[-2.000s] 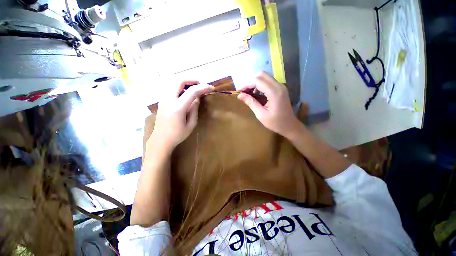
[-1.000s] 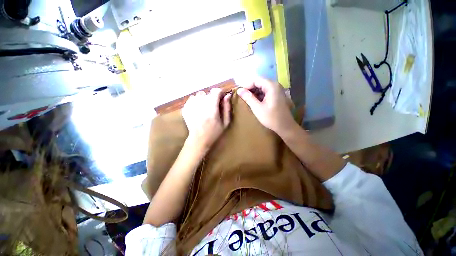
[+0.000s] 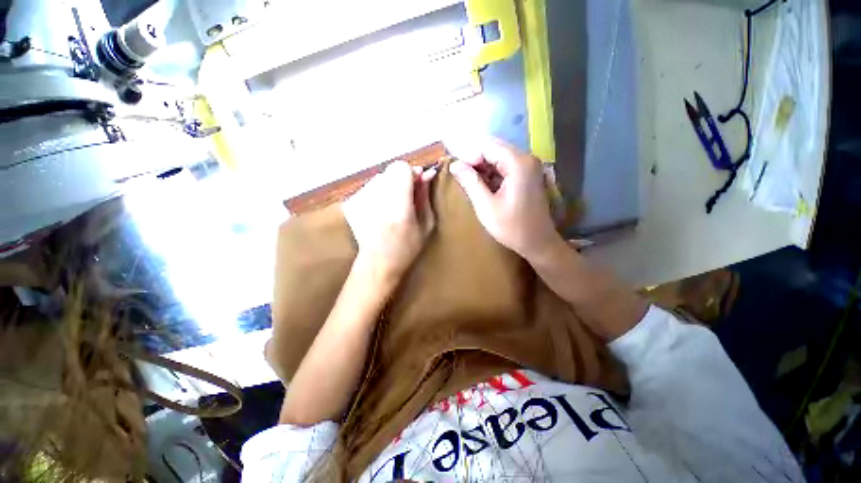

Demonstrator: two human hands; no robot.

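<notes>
A brown bag body [image 3: 453, 274] drapes from the machine bed over my lap. Its reddish-brown edge strip [image 3: 349, 186] lies along the top, at the near side of the white clamp frame [image 3: 378, 71] with yellow end pieces. My left hand [image 3: 392, 212] holds the bag at the edge, fingers curled. My right hand [image 3: 510, 193] pinches the edge just beside it, thumb and index finger together. The two hands nearly touch. A small dark bit shows between the fingertips; I cannot tell what it is.
The sewing machine head [image 3: 75, 123] is at upper left. Brown bags [image 3: 75, 377] with a loop handle are at lower left. On the right side table [image 3: 661, 123] lie thread snips [image 3: 708, 132] on a dark cord and a clear plastic bag [image 3: 785, 123]. More brown material [image 3: 703, 294] is below the table.
My left hand has moved right along the edge to beside my right hand, uncovering the reddish strip at left. Since one second ago both hands are nearly still; the view has shifted slightly.
</notes>
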